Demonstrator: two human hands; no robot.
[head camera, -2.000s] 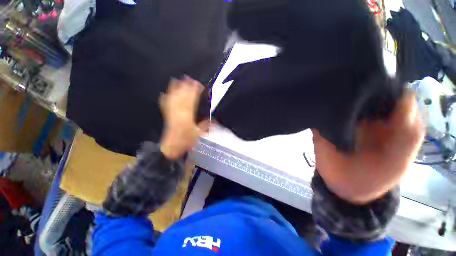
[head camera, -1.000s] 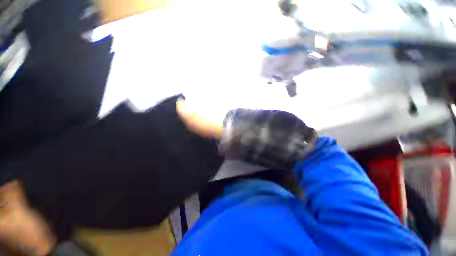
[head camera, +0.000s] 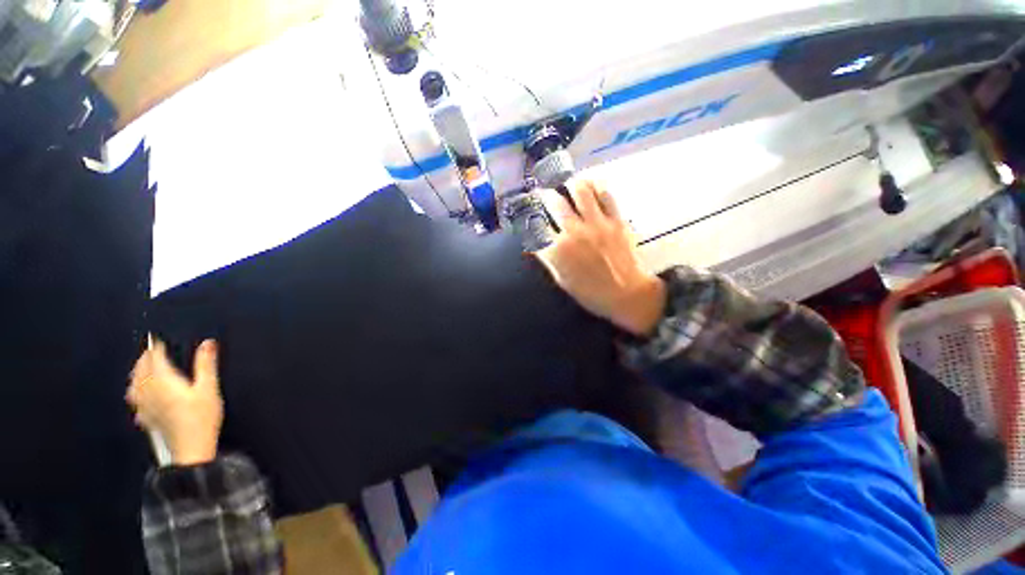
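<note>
A large black garment panel (head camera: 371, 326) spreads from the left across the white table to beneath the sewing machine head (head camera: 686, 96), which has a blue stripe and "JACK" lettering. The panel's upper edge reaches the needle area; the needle tip itself is hidden. My right hand (head camera: 601, 253) is at the needle area beside the ribbed metal knobs, its fingertips partly hidden; its grip is unclear. My left hand (head camera: 180, 399) lies at the panel's left part, thumb and fingers apart, a thin pale strip showing beside it.
More black cloth (head camera: 56, 258) lies at the far left. A white perforated basket (head camera: 910, 337) with black pieces stands within a red basket (head camera: 978, 275) at the right. A dark knob on a rod (head camera: 891, 193) is at the machine's right. Cardboard (head camera: 326, 545) shows at lower left.
The view has shifted toward the machine and is sharper. The black panel now reaches under the machine head. My right hand has moved to the needle area; my left hand shows more fully at the left.
</note>
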